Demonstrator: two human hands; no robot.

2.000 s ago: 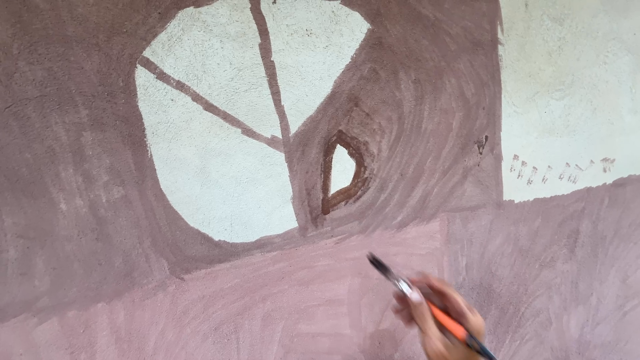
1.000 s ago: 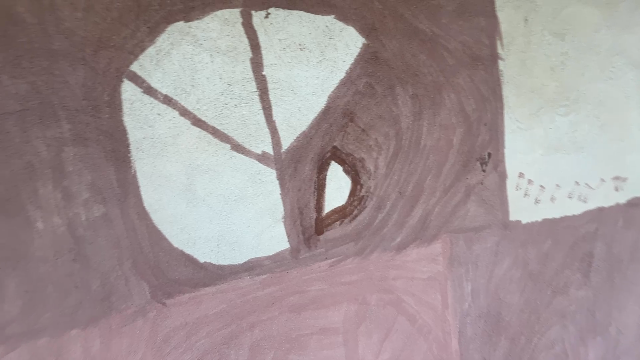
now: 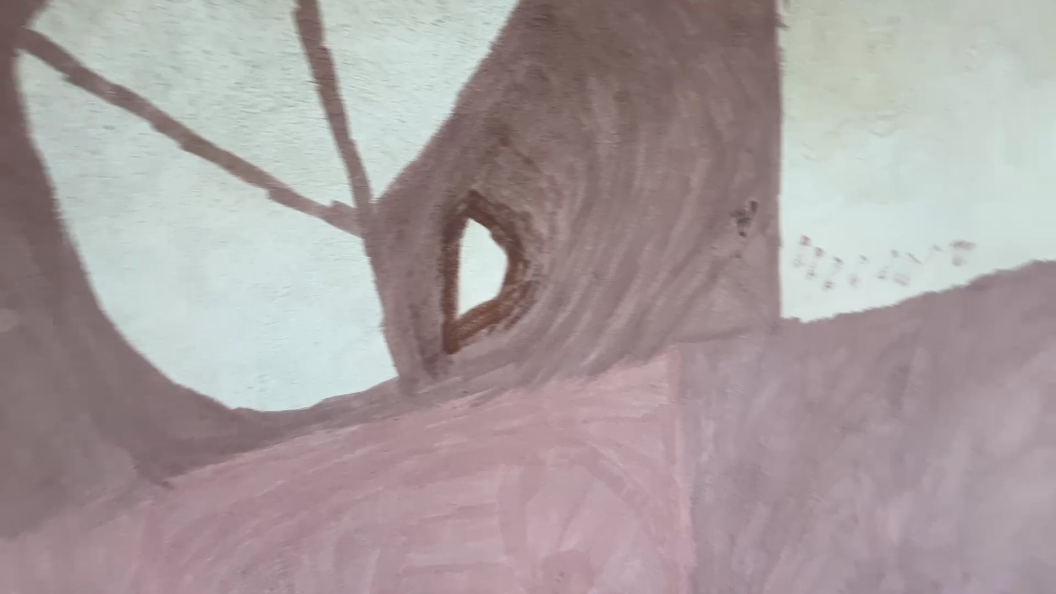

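A painted wall [image 3: 643, 206] fills the head view, and neither of my hands shows in it. Left of the middle is an unpainted white rounded shape [image 3: 231, 305], crossed by two brownish-mauve lines that meet near its right edge. Just right of that meeting point, a small white patch [image 3: 481, 268] has a darker brown painted outline [image 3: 516, 293] around it. Curved brush strokes in brownish mauve surround both shapes. No brush is in sight.
A pink painted area [image 3: 429, 503] lies along the bottom, meeting a greyish-mauve area [image 3: 866, 437] at a vertical edge. At the upper right is a pale wall section [image 3: 916, 124] with small reddish-brown marks [image 3: 899, 268] low on it.
Two seconds ago a hand held a paintbrush with an orange and dark handle at the lower right; it has left the view. The view has shifted slightly.
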